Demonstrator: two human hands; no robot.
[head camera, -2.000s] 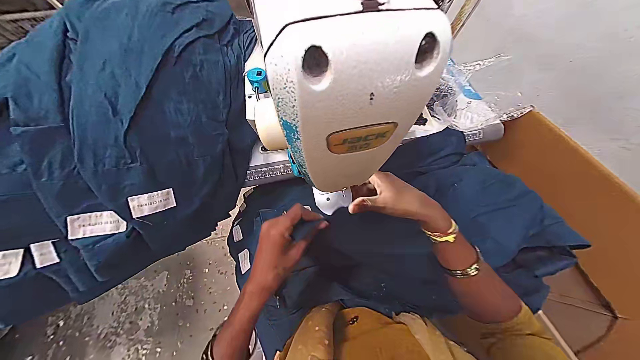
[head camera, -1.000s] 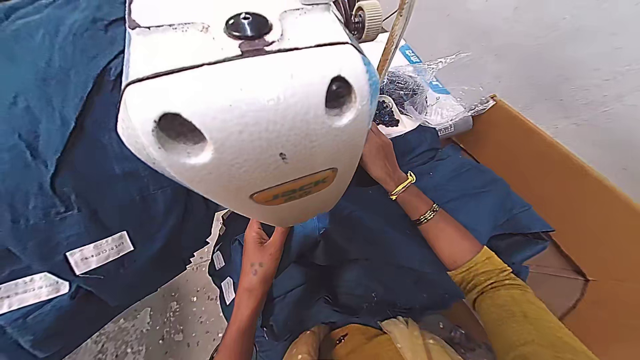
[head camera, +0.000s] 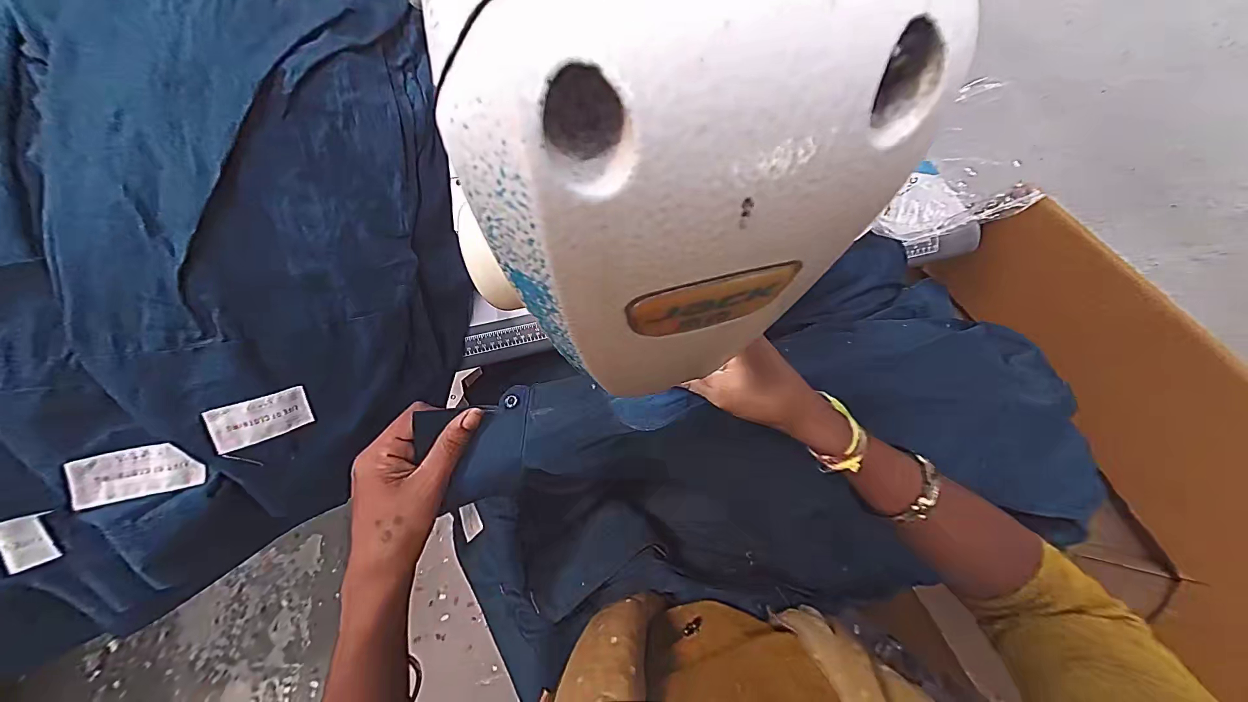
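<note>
A dark blue garment (head camera: 780, 497) lies over my lap and under the white head of a Jack sewing machine (head camera: 702, 195). My left hand (head camera: 405, 478) pinches the garment's band near its end, thumb on top, beside a small round button or snap (head camera: 511, 401). At the lower tip of the machine head, my right hand (head camera: 756, 385) is on the cloth, its fingertips partly hidden behind the head. The needle area is out of sight behind the head.
More blue garments with white labels (head camera: 258, 419) hang at the left. A cardboard box (head camera: 1102, 322) stands at the right, with clear plastic wrapping (head camera: 1004, 200) by its corner. A ruler scale (head camera: 502, 338) runs along the machine's edge.
My left hand, partly behind the machine head a second ago, now shows to its left, gripping the band. The button or snap has come into sight. The view has shifted.
</note>
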